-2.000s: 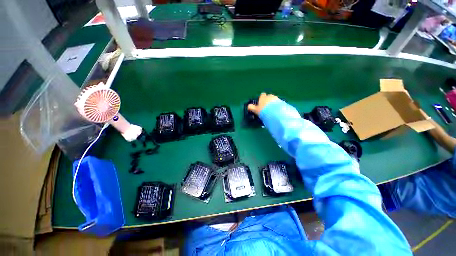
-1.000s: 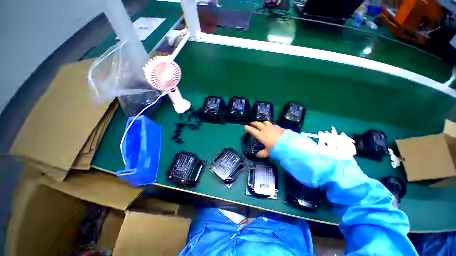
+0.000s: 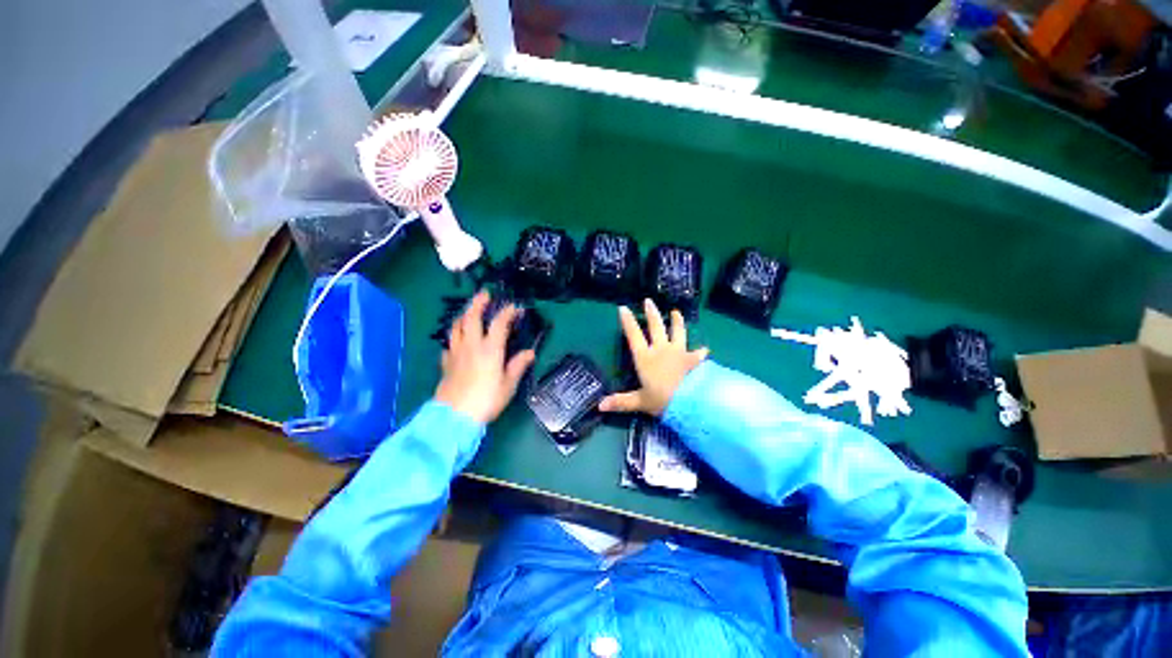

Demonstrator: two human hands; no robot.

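My left hand (image 3: 478, 364) is on a black unit (image 3: 524, 332) left of centre, fingers over its near side. My right hand (image 3: 662, 364) lies with spread fingers over another dark unit, mostly hidden; no firm grip shows. A unit with pale print (image 3: 568, 396) lies tilted between my hands. A silvery-topped unit (image 3: 663, 459) is at the near edge, partly under my right sleeve. Four units stand in a back row, one of them here (image 3: 608, 262), the rightmost (image 3: 751, 283) set apart. White strips (image 3: 859, 369) lie loose right of my right hand.
A pink fan (image 3: 411, 162) and blue dispenser (image 3: 351, 366) stand at left, near a clear bag (image 3: 264, 161) and cardboard sheets (image 3: 122, 283). At right are a black unit (image 3: 958, 366), a black roll-like item (image 3: 1000, 478) and a small carton (image 3: 1092, 405). A white rail (image 3: 823, 122) crosses behind.
My left hand has come into view. The front-left unit is gone from its spot, and a unit is now farther back under my left hand. My right hand's fingers are spread wider.
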